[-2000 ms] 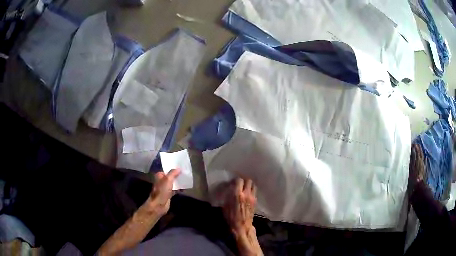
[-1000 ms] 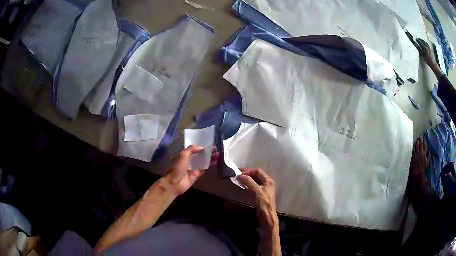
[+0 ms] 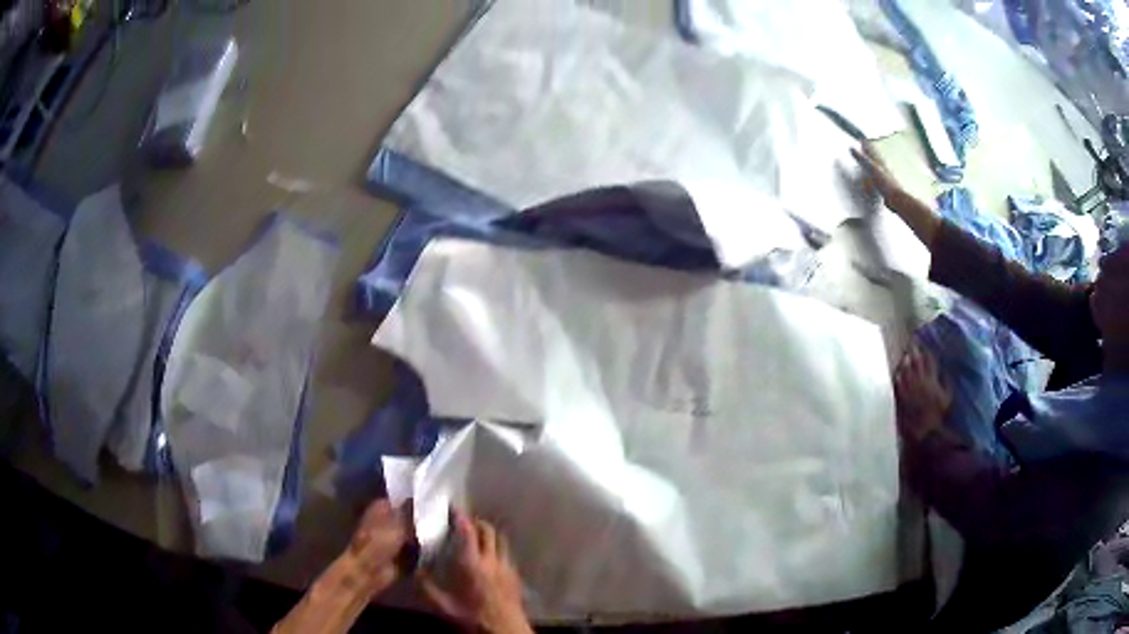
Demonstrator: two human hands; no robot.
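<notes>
A large cut body stack lies in front of me, with blue cloth under white marker paper (image 3: 743,434). Its near left corner of paper is lifted and folded up. My right hand (image 3: 480,572) is at this lifted corner and grips the paper. My left hand (image 3: 378,545) is just left of it and holds a small white paper slip (image 3: 399,478) upright beside the folded corner. The fingertips of both hands are partly hidden. Blue cloth (image 3: 378,434) shows at the curved cut-out on the stack's left.
Narrower paper-topped stacks (image 3: 242,372) lie to the left, one with small slips on it. A compact block (image 3: 192,99) lies at the back left. Another large stack (image 3: 594,112) lies beyond. A second person's arms (image 3: 990,285) reach in from the right, near blue heaps.
The view has swung right and up. My left hand has brought the slip against the lifted paper corner. The second person has come further into view, one hand on the far stack.
</notes>
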